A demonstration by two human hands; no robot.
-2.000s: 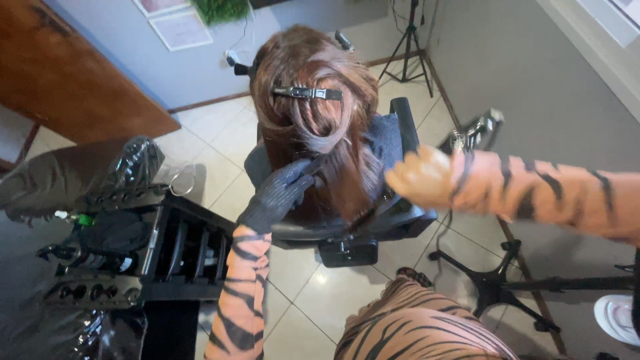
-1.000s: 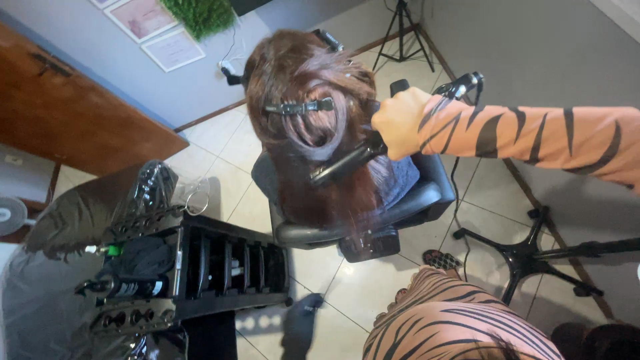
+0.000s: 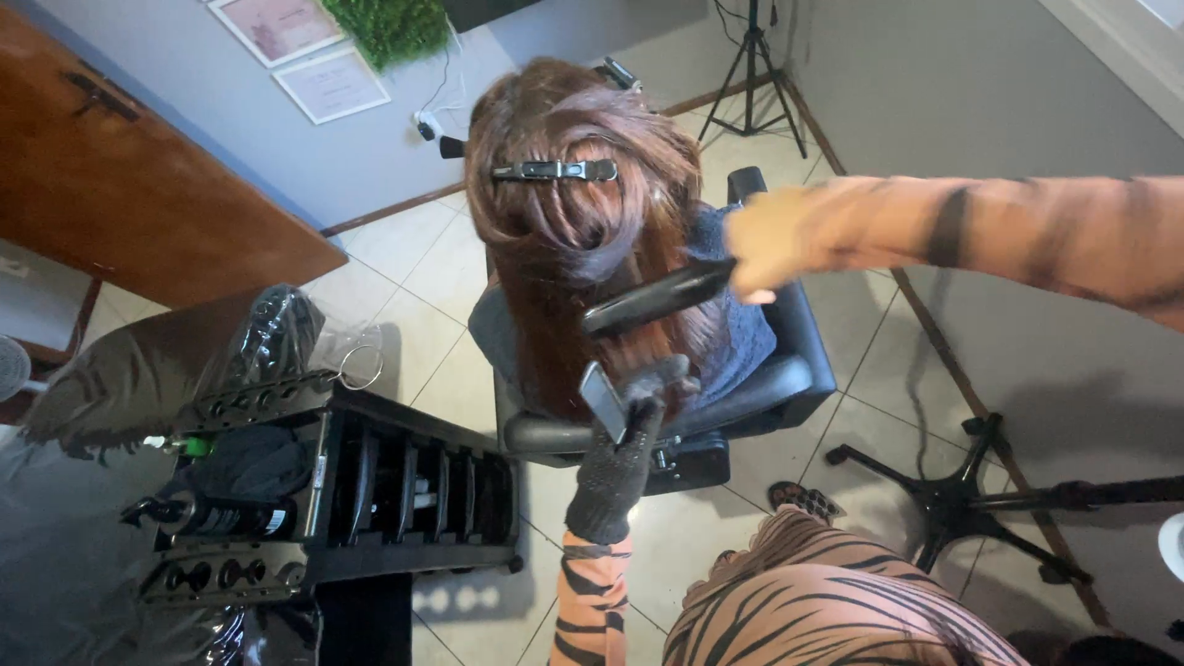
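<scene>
A seated person with long reddish-brown hair (image 3: 546,324) has their back to me. A black sectioning clip (image 3: 555,170) crosses the pinned-up upper hair, and another clip (image 3: 620,74) shows at the far side of the head. My bare right hand (image 3: 768,242), blurred, grips a black hair straightener (image 3: 657,298), whose plates lie over the loose hair on the right. Below it, my left hand (image 3: 638,398) wears a dark knit glove and is at the lower hair; a flat grey item, possibly a comb or clip (image 3: 603,401), is between its fingers.
The person sits in a black salon chair (image 3: 786,393). A black salon trolley (image 3: 416,490) with a pump bottle (image 3: 231,514) stands at left, near a plastic-covered seat (image 3: 148,370). A wheeled stand base (image 3: 962,499) is at right, a tripod (image 3: 754,83) beyond, a wooden door (image 3: 157,157) far left.
My left hand, low by the trolley one second ago, has come up to the hair with the flat grey item. The straightener stays at the hair in my right hand, now tilted less steeply.
</scene>
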